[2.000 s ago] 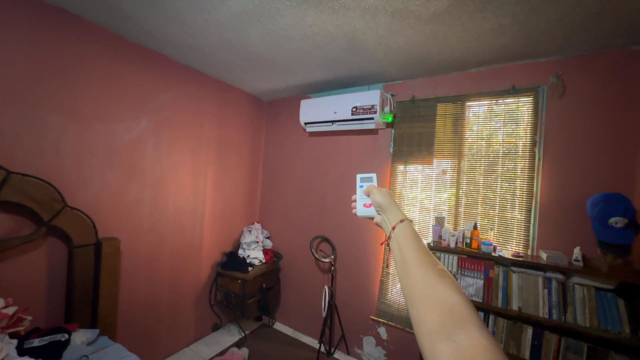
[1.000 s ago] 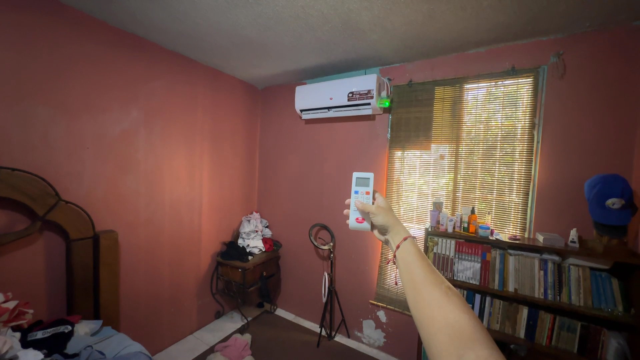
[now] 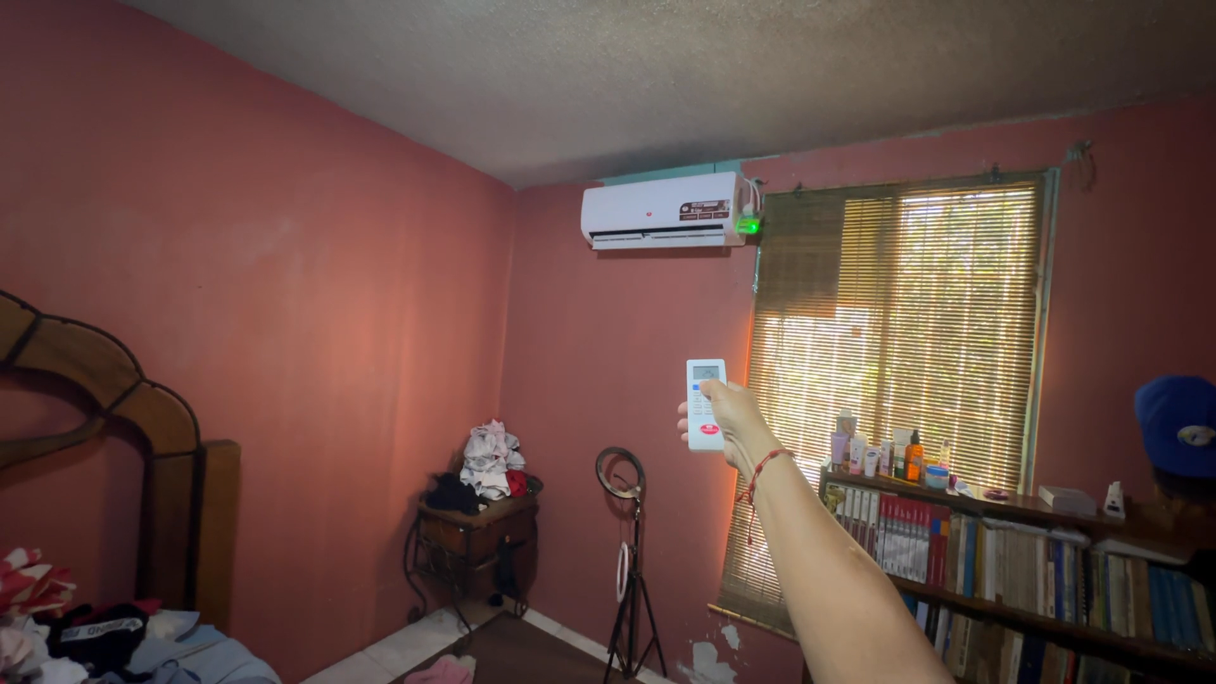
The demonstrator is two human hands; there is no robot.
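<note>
My right hand (image 3: 727, 418) reaches in from the lower right, closed around a white remote control (image 3: 705, 432) held upright. Its display and buttons face me. The thumb rests just below the display, and fingertips show along the left edge. A red cord bracelet (image 3: 757, 470) circles the wrist. Above the remote, a white split air conditioner (image 3: 646, 209) is mounted high on the wall, with a dark slot along its bottom. A green light (image 3: 749, 226) glows at its right end. My left hand is not in view.
A window blind (image 3: 940, 332) hangs behind the hand. At right stands a bookshelf (image 3: 1026, 613) with bottles on top. A ring light on a tripod (image 3: 636, 560) stands near a wooden side table (image 3: 475, 532) piled with clothes. A wooden headboard (image 3: 166, 418) and clothes are at left.
My thumb has moved up the face of the remote, from its middle to just below the display. The right hand keeps hold of the remote throughout.
</note>
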